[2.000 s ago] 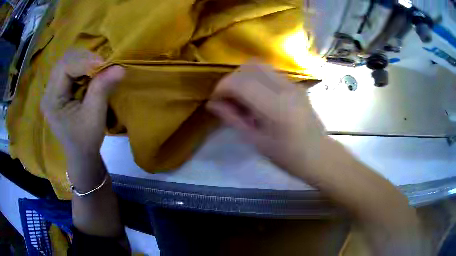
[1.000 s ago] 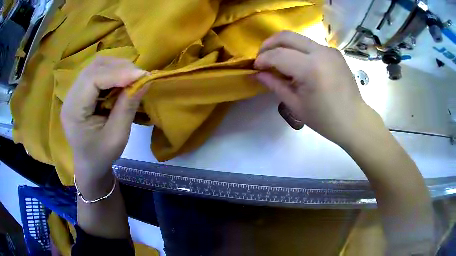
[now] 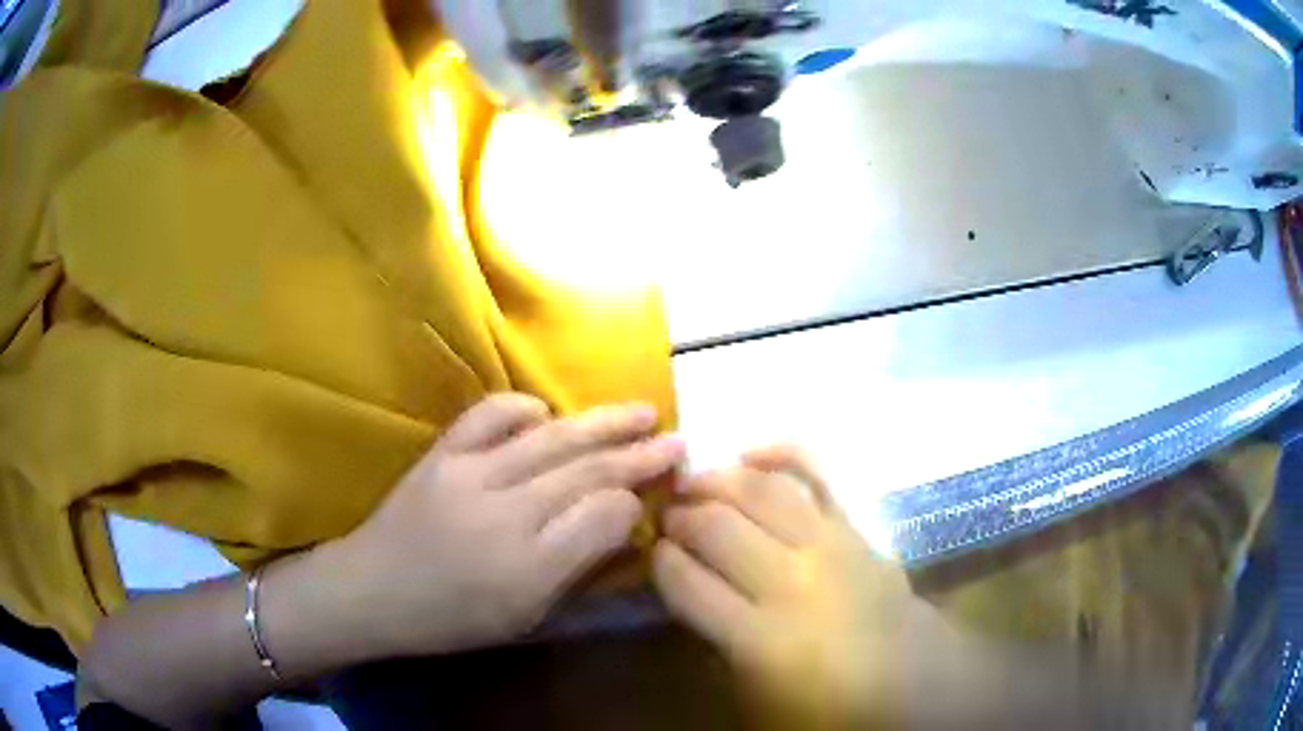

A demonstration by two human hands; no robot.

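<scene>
The mustard-yellow cloth (image 3: 229, 243) spreads over the left of the table, its right edge running down from under the bright lamp glare. My left hand (image 3: 500, 521) lies flat on the cloth, fingers pointing right, fingertips at its right edge. My right hand (image 3: 779, 557), partly blurred, pinches the cloth's edge near the table front, touching my left fingertips. The sewing machine head (image 3: 615, 64) is above, at the top. A dark round knob (image 3: 747, 147) hangs right of the lamp glare. The needle is hidden in glare.
The pale machine bed (image 3: 915, 200) lies to the right, with a metal latch (image 3: 1215, 246) at its right end. A measuring tape (image 3: 1057, 486) runs along the curved front edge. More yellow-brown cloth (image 3: 1129, 571) hangs below the edge at lower right.
The view has shifted toward the machine. The cloth edge, stretched across between both hands before, now lies lengthwise under the lamp. My left hand has flattened and my hands have come together.
</scene>
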